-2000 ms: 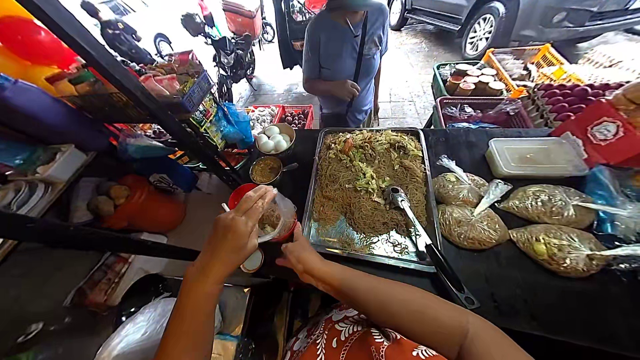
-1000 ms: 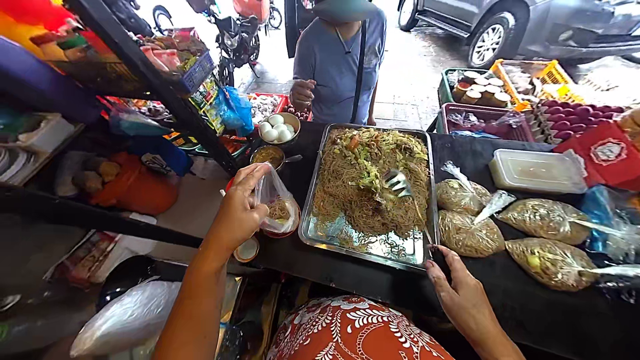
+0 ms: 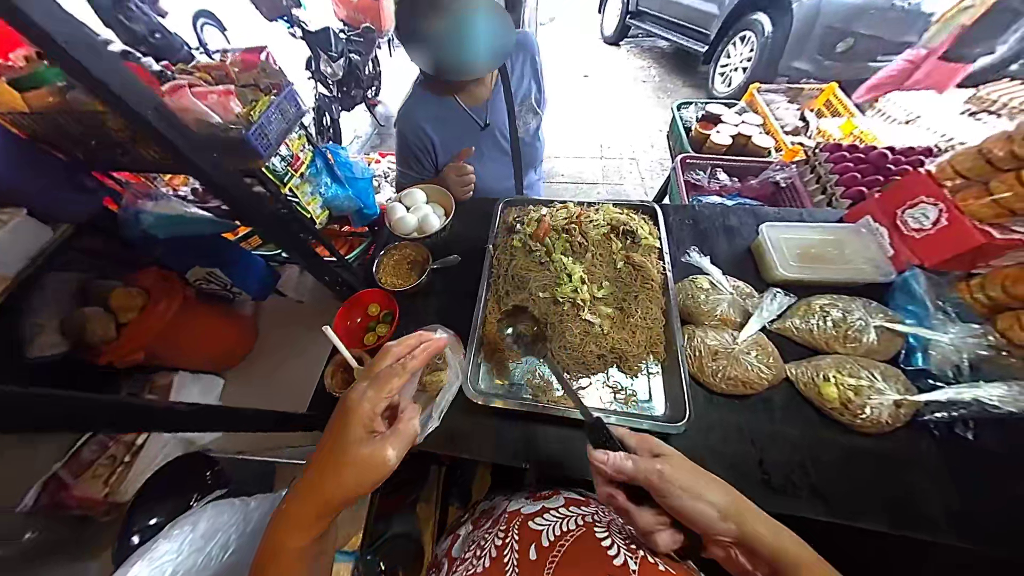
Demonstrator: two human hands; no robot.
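Observation:
My right hand [image 3: 652,484] grips the black handle of a metal serving spoon [image 3: 524,332], whose bowl rests in the noodles at the left side of a metal tray [image 3: 680,384]. Stir-fried noodles [image 3: 592,320] with cabbage on top fill much of that tray. Left of it, my left hand [image 3: 380,416] holds a clear plastic bag [image 3: 450,384] with some food inside. Just beyond this hand are a red bowl [image 3: 340,316] of cut calamansi and a small bowl with a white spoon handle [image 3: 342,349]. Farther back sits a bowl of brown topping [image 3: 402,266] with a spoon.
A bowl of peeled eggs [image 3: 416,214] stands near a person in a blue shirt [image 3: 480,128] across the black table. Tied bags of noodles [image 3: 732,360], a lidded plastic container [image 3: 824,254] and a red box [image 3: 920,224] lie right. A dark metal post [image 3: 184,144] stands left.
My right hand, near the bag two seconds ago, now holds the spoon at the tray's near edge. The spoon's bowl has moved from the noodles' right side to the left. The bag stays in my left hand.

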